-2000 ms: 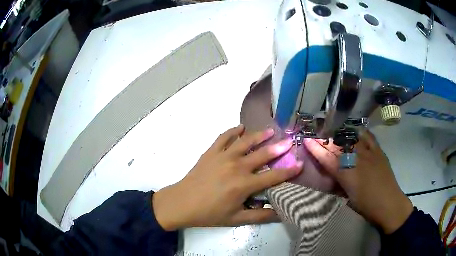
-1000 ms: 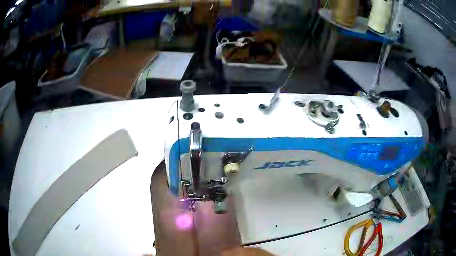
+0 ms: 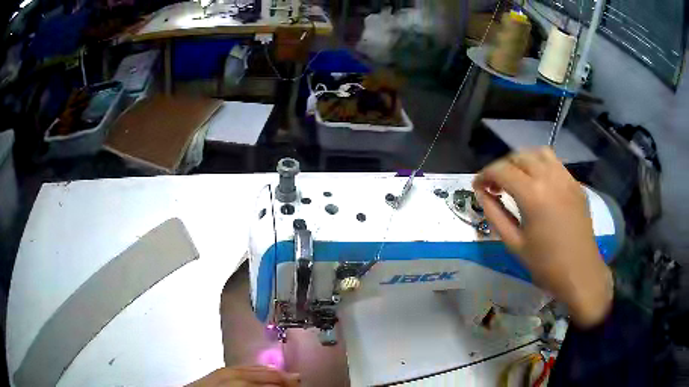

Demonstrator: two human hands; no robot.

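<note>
The white sewing machine (image 3: 423, 227) with a blue band and "JACK" stands before me. A brown fabric panel (image 3: 245, 310) lies under its presser foot (image 3: 282, 332), lit pink by the needle light. My left hand (image 3: 249, 376) lies on the panel at the bottom edge, mostly cut off; its grip is hidden. My right hand (image 3: 548, 227) is raised over the right part of the machine head, beside the round metal winder parts (image 3: 470, 205). Its fingers are curled; I cannot tell if they hold anything. A pale grey-beige curved piece (image 3: 109, 298) lies flat at the left.
Tan (image 3: 509, 44) and cream (image 3: 557, 57) thread cones stand behind at the right. A thread runs down to the machine head. Red and yellow scissors handles (image 3: 542, 369) show at lower right, partly cut off. Behind the table are a white bin (image 3: 363, 134) and brown board (image 3: 162, 130).
The view has lifted and shifted right since the first frame. Both hands were at the needle on the fabric; my right hand has risen to the machine's top, while my left remains low on the panel.
</note>
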